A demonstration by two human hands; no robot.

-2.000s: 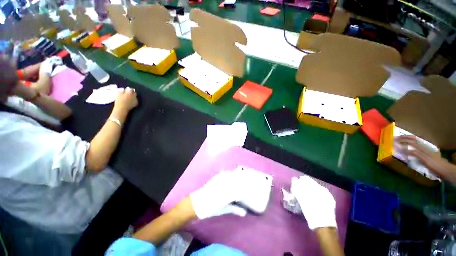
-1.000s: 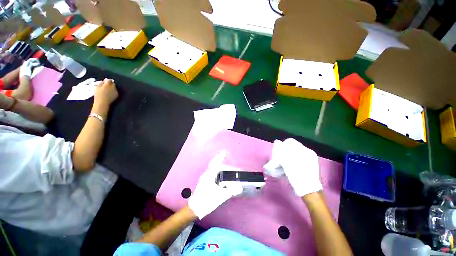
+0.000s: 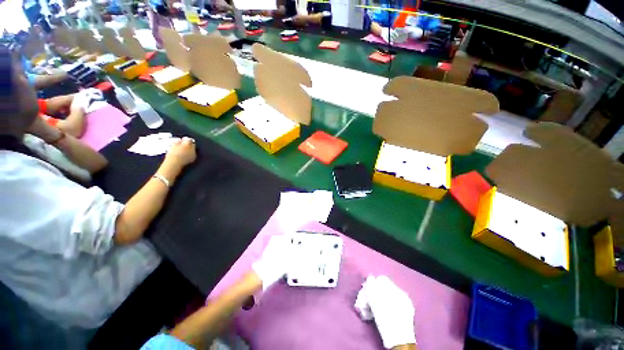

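My left hand, in a white knit glove, grips the left edge of a flat white device with dark dots at its corners. Its white face is turned up, above the pink mat. My right hand, also gloved, is to the right of the device, apart from it. It holds a crumpled white wipe at its fingertips. Flat white wipes lie at the mat's far edge.
A blue tray is right of the mat. The green belt carries open yellow cartons with raised brown lids, red pieces and a black device. A coworker sits at the left.
The device, edge-on a second ago, now shows its white face. My right hand has moved away from it, towards me. The view has tilted up. The other person's hand has left the right carton.
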